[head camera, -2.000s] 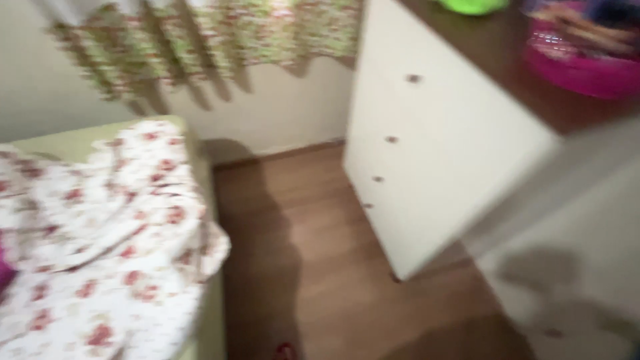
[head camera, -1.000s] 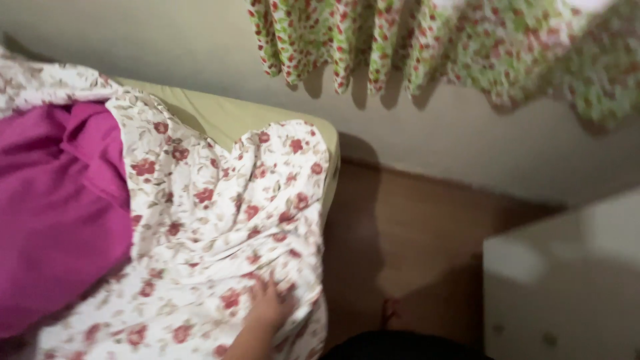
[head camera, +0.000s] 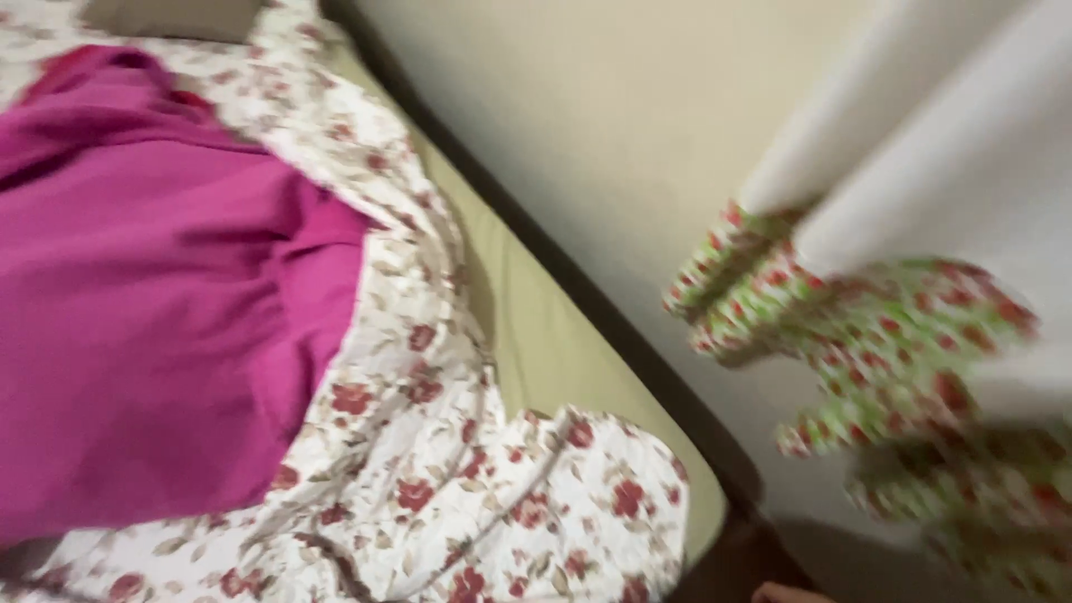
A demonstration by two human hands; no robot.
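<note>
A white bedsheet with red flowers (head camera: pixel 410 494) lies rumpled over the bed, and a magenta cloth (head camera: pixel 159 318) is spread on top of it at the left. Pale green fabric (head camera: pixel 544 343) covers the bed's exposed side strip. My left hand is not seen. At the bottom edge, right of the bed corner, a small bit of skin (head camera: pixel 787 593) shows; whether it belongs to my right hand or a foot is unclear. No hand is seen holding anything.
A pale wall (head camera: pixel 586 126) runs behind the bed, with a dark gap between them. White curtains with a green and red patterned hem (head camera: pixel 888 335) hang at the right. A brown-grey flat item (head camera: pixel 180 17) lies at the top left. Dark floor (head camera: pixel 737 557) shows beyond the bed corner.
The view has swung left over the bed. One second ago a hand rested on the flowered sheet; it is no longer seen there. The white drawer unit has left the view.
</note>
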